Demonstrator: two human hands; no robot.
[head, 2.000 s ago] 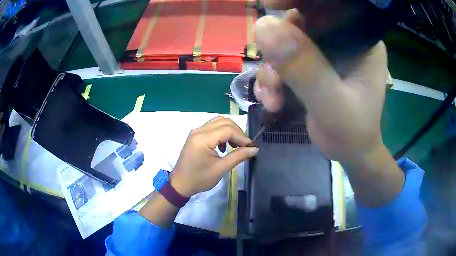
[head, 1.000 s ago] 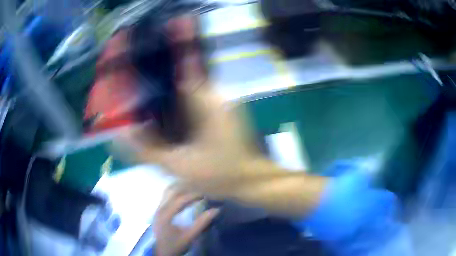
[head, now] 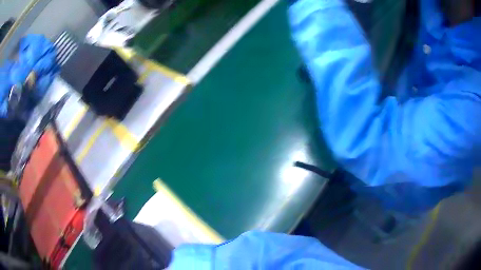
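The view is turned and tilted. A blue sleeve (head: 253, 254), apparently my right one, crosses the bottom edge. No hand shows at its end, and my left hand is out of the picture too. A dark, blurred shape (head: 129, 243) lies at the lower left beside the sleeve; it may be the black unit, but its details cannot be told. Crumpled clear plastic (head: 95, 228) sits at its far end. A white sheet (head: 171, 216) with yellow tape lies on the green bench. The screwdriver cannot be made out.
The green bench top (head: 227, 126) runs diagonally through the middle. Another person's blue sleeve (head: 348, 95) and body fill the upper right. Red boards (head: 50, 195) stand at the left. A black box (head: 111, 87) rests on a taped white surface beyond. Another blue-clothed person (head: 29, 63) is far left.
The view has swung to the right and tilted. Both hands, seen over the unit before, are no longer visible. The other person on the right has come largely into view.
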